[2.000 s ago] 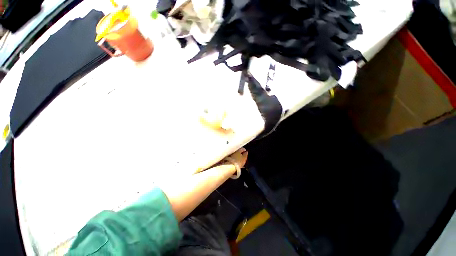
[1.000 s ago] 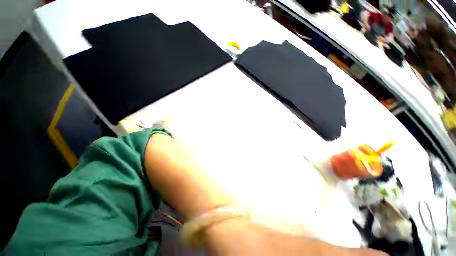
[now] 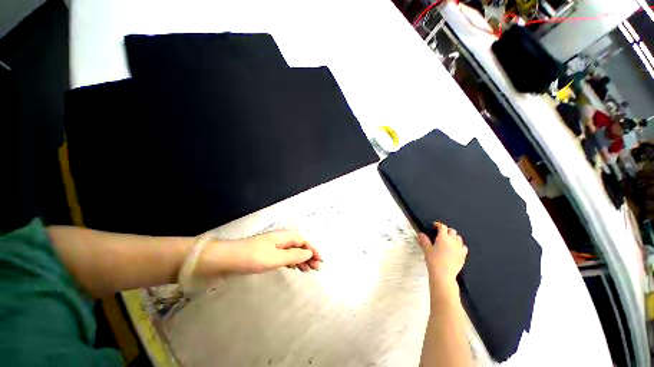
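A thick stack of black panels [image 3: 477, 222] with fanned, stepped edges lies at the right. My right hand [image 3: 444, 251] touches its near-left edge, with fingertips on top and the thumb at the rim. I cannot tell whether it pinches a panel. My left hand [image 3: 276, 252], with a pale band at the wrist, is over the bare tabletop, fingers loosely curled and nothing visible in it. A large black panel [image 3: 215, 136] with notched corners lies flat at the left, beyond my left forearm.
The white tabletop [image 3: 315, 312] is marked and stained, with a yellow strip [image 3: 147, 330] along its near-left edge. A white tape roll with a yellow core [image 3: 386, 139] sits between panel and stack. Another cluttered long table [image 3: 552, 136] stands beyond, with a black bag-like object [image 3: 525, 59] on it.
The view has turned left, and the orange pot and scrap heap have left it. My right hand has come into view at the stack. My left hand is now fully visible over the table.
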